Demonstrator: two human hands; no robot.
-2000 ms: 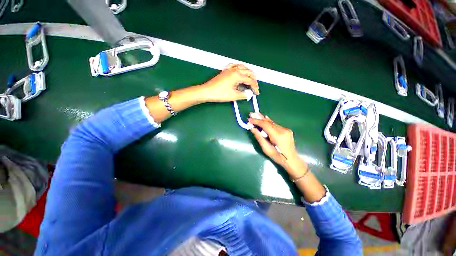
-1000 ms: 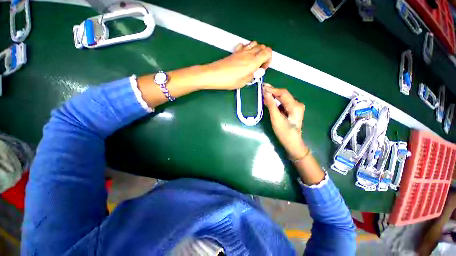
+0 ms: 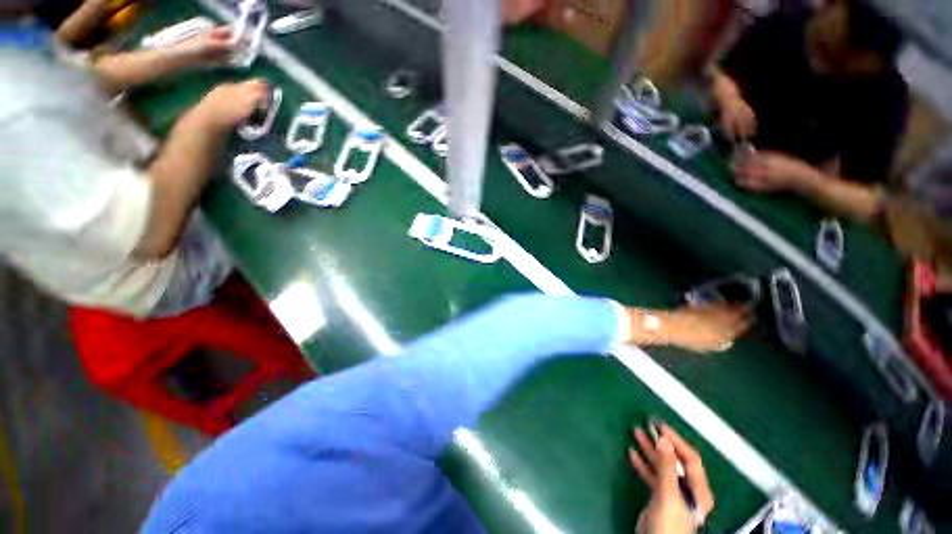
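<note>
My left hand (image 3: 708, 325) is stretched across the white edge strip and over the dark green belt. It is blurred, and its fingertips are beside a loop-shaped unit (image 3: 728, 286) on the belt; I cannot tell if they grip it. My right hand (image 3: 670, 478) is over the near bench at the bottom, with a slim dark hand tool (image 3: 685, 486) between its fingers. A single unit (image 3: 459, 238) with a blue patch lies by the grey post. Part of the unit pile (image 3: 785, 518) shows at the bottom right edge.
The grey post (image 3: 469, 115) stands up at top centre. The white edge strip (image 3: 684, 402) runs diagonally. More units lie on the belt (image 3: 616, 297) and in a group at left (image 3: 313, 186). A person in white (image 3: 73, 177) sits at left by a red stool (image 3: 198, 360); another in black is across.
The view has swung left. My left hand has left the unit it worked on and moved out over the belt. My right hand is now apart from it, and the held loop no longer shows between them.
</note>
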